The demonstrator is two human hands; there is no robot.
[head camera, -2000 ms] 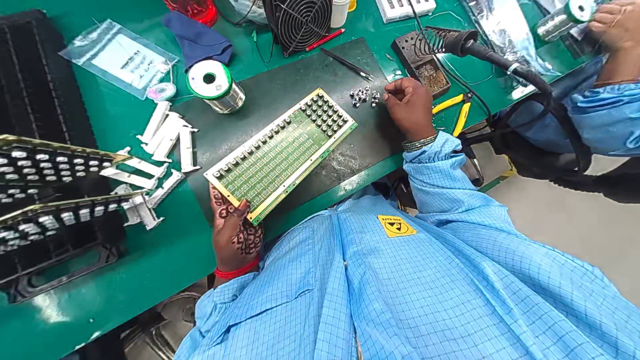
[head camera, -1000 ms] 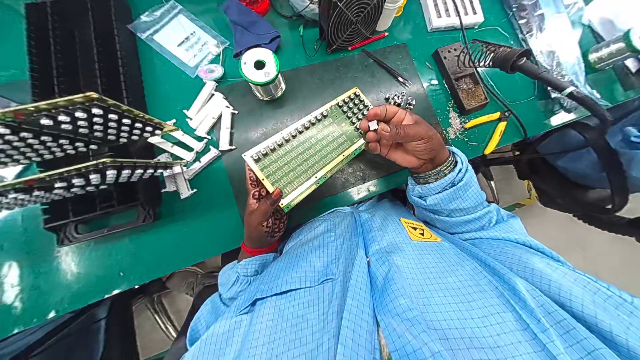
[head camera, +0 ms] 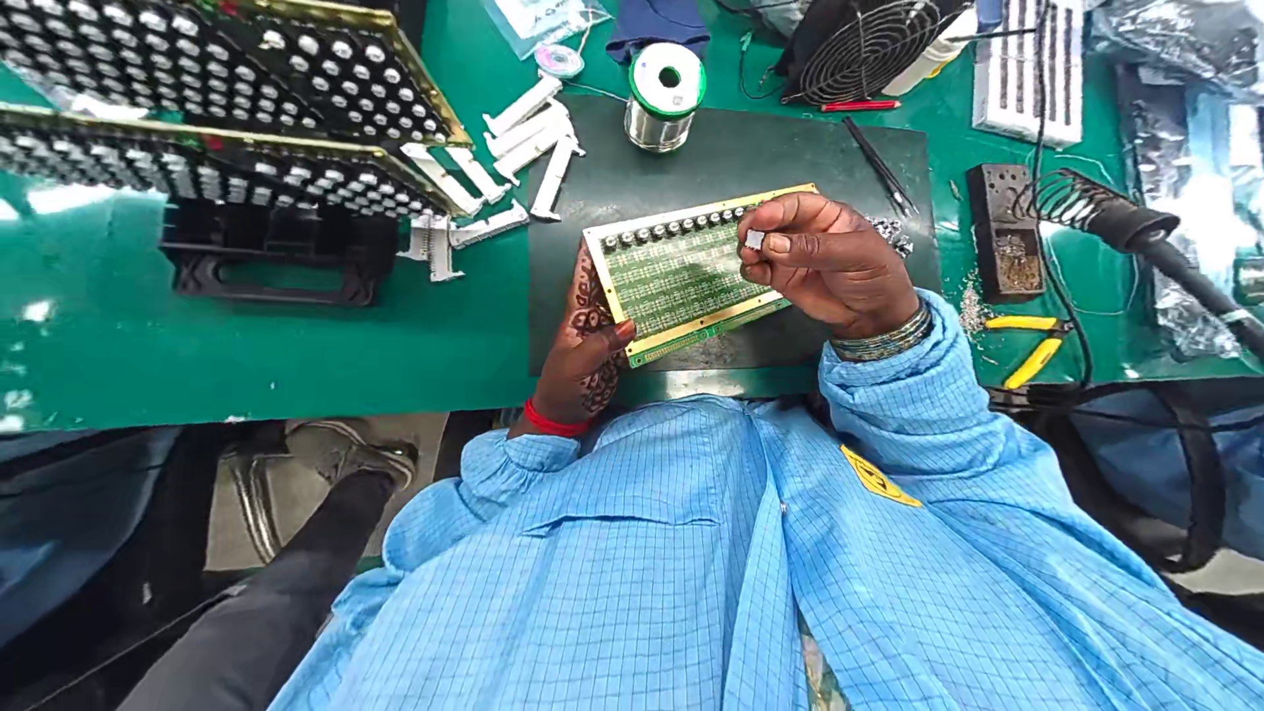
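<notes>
My left hand point(head camera: 590, 355) grips the lower left corner of a green printed circuit board point(head camera: 681, 279), its thumb on the front edge. The board is tilted above a dark mat point(head camera: 612, 188). A row of small round dark components runs along its far edge. Between thumb and fingertips my right hand point(head camera: 834, 259) pinches a small pale square component point(head camera: 754, 240) over the board's right part, which the hand hides. More small components point(head camera: 894, 235) lie in a pile on the mat, partly behind my right hand.
A solder wire spool point(head camera: 666, 99) and tweezers point(head camera: 879, 166) are behind the board. White plastic brackets point(head camera: 533, 138) and upright populated boards point(head camera: 296, 178) stand left. To the right are a soldering iron stand point(head camera: 1007, 232), its coiled holder point(head camera: 1096, 212) and yellow-handled pliers point(head camera: 1032, 346). A fan point(head camera: 864, 49) sits at the back.
My right hand has moved from the component pile to above the board and now holds a small component. My left hand keeps hold of the board. The view has shifted.
</notes>
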